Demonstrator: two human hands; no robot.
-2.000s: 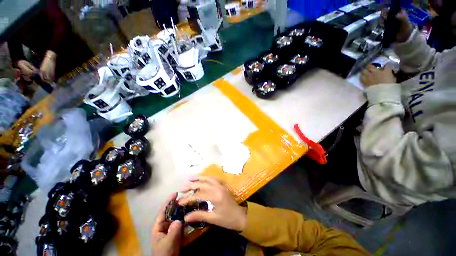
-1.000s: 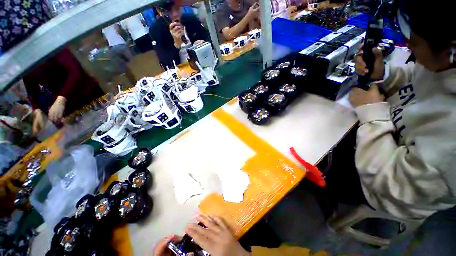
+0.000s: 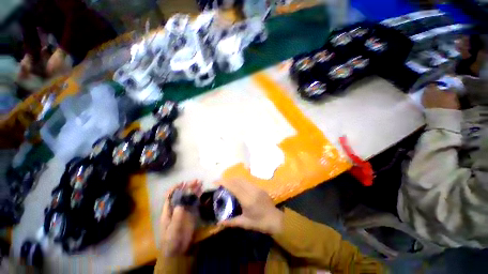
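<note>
My right hand [image 3: 257, 207] holds a black round shell [image 3: 221, 205] with a silvery-white disc inside, its open face towards me, just off the table's front edge. My left hand [image 3: 178, 225] is beside it and holds a small dark and silvery piece [image 3: 184, 196], perhaps the lens module. The two pieces are close together; whether they touch or are joined by a lead cannot be told. The frame is blurred and the fingertips are partly hidden.
Black camera heads lie in a heap at left [image 3: 101, 206] and a group at right [image 3: 342, 61]. White camera bodies [image 3: 187, 53] stand on the green surface behind. A clear plastic bag [image 3: 88, 126], white paper [image 3: 265, 159], a red-handled tool [image 3: 357, 163] and a seated neighbour [image 3: 444, 176] also show.
The view has tilted down, so both hands show fully again. The shell's face with the silvery-white disc now shows in my right hand, with the small piece apart in my left.
</note>
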